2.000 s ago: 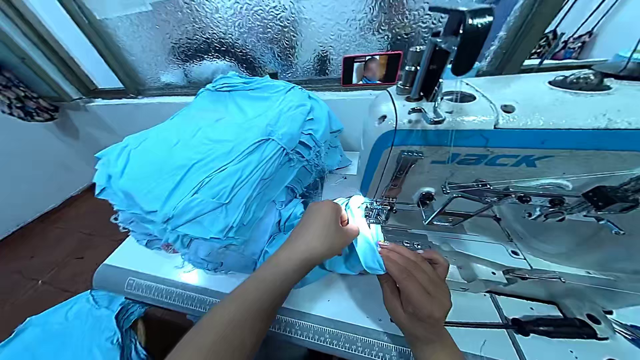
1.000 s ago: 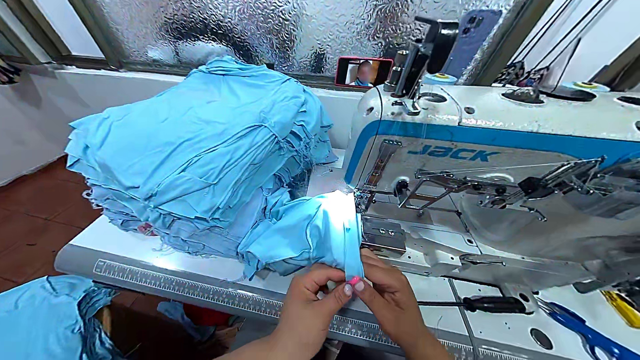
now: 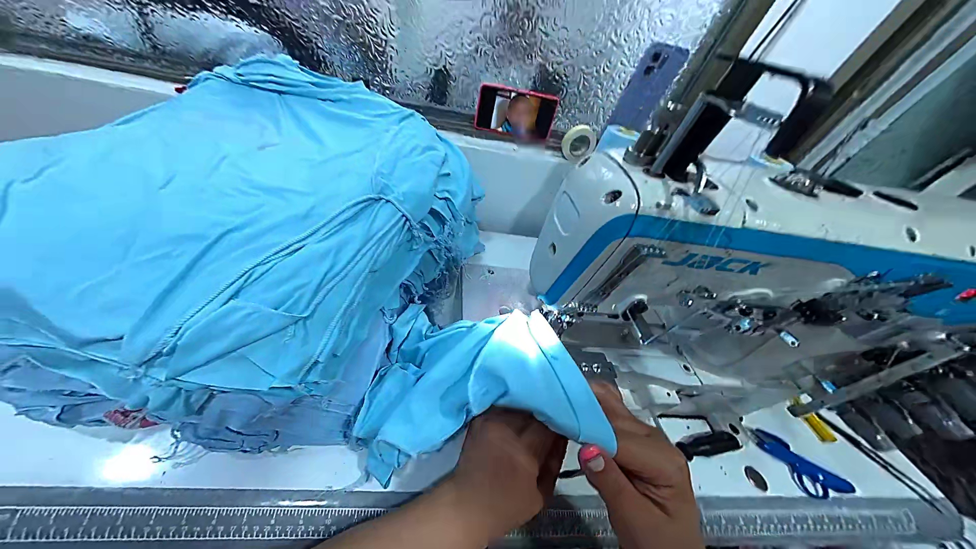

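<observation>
A light blue knit fabric piece [image 3: 457, 366] runs from the table up to the needle area of a white and blue Jack sewing machine [image 3: 686, 252], where a lamp lights it brightly. My left hand [image 3: 507, 457] is under the lower edge of the fabric, its fingers mostly hidden by the cloth. My right hand [image 3: 644, 473] pinches the folded band at the fabric's right corner, thumb on top. The machine's presser foot [image 3: 560, 316] is beside the upper end of the band; whether the cloth lies under it cannot be told.
A tall pile of light blue fabric pieces [image 3: 229, 213] fills the left side. Blue-handled scissors [image 3: 801, 461] and a black-handled tool [image 3: 709, 444] lie at the right. A ruler strip [image 3: 191, 522] follows the front edge. A phone [image 3: 517, 113] and a tape roll [image 3: 579, 142] stand behind.
My left hand has moved from the band's lower end to underneath the fabric. The band's end is now raised toward the right in my right hand. The view has moved closer.
</observation>
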